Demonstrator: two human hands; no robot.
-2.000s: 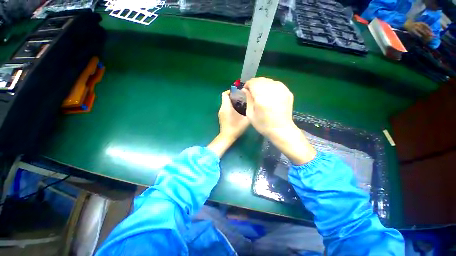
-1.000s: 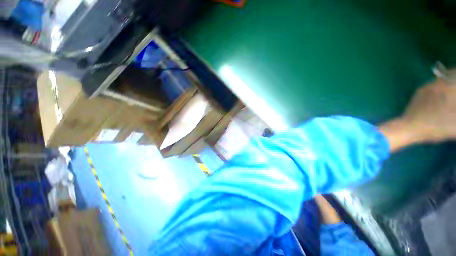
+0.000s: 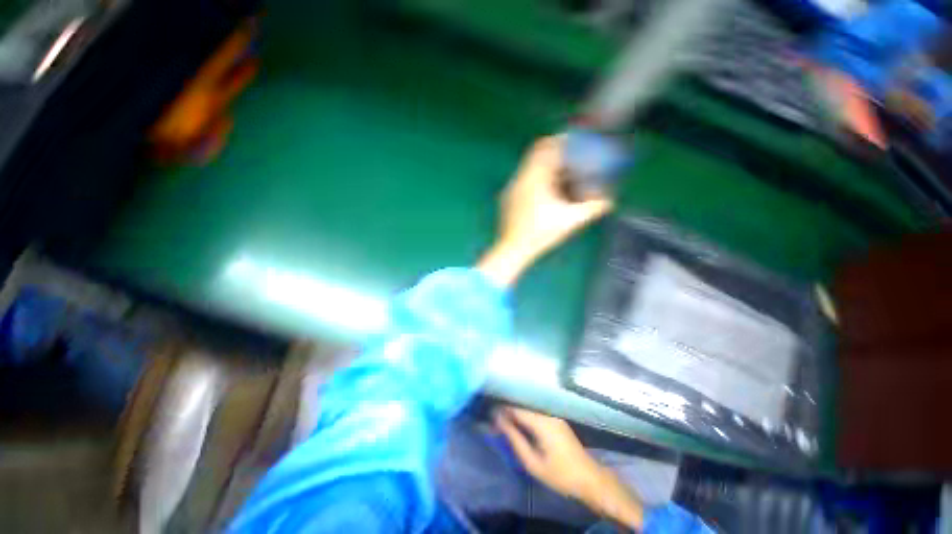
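The frame is blurred. My left hand (image 3: 534, 209) is above the green bench, closed around a small grey-blue stack of screens (image 3: 593, 164) with a red spot at its top end. My right hand (image 3: 555, 455) is low, below the bench's front edge, with fingers partly spread; whether it touches anything there is unclear. A clear blister tray (image 3: 616, 313) lies on the bench to the right of my left hand, with a white-grey separator sheet (image 3: 710, 339) over its middle.
An orange holder (image 3: 207, 99) lies beside the black rack (image 3: 63, 156) at left. A pale shelf post (image 3: 652, 63) stands behind the stack. Brown crates (image 3: 898, 355) are at right. A person's blue sleeve (image 3: 887, 42) shows at the far right, and dark trays (image 3: 762, 63) lie at the back.
The view swung down to the left and back. My right hand has left the stack and moved down below the bench edge. My left hand still holds the stack.
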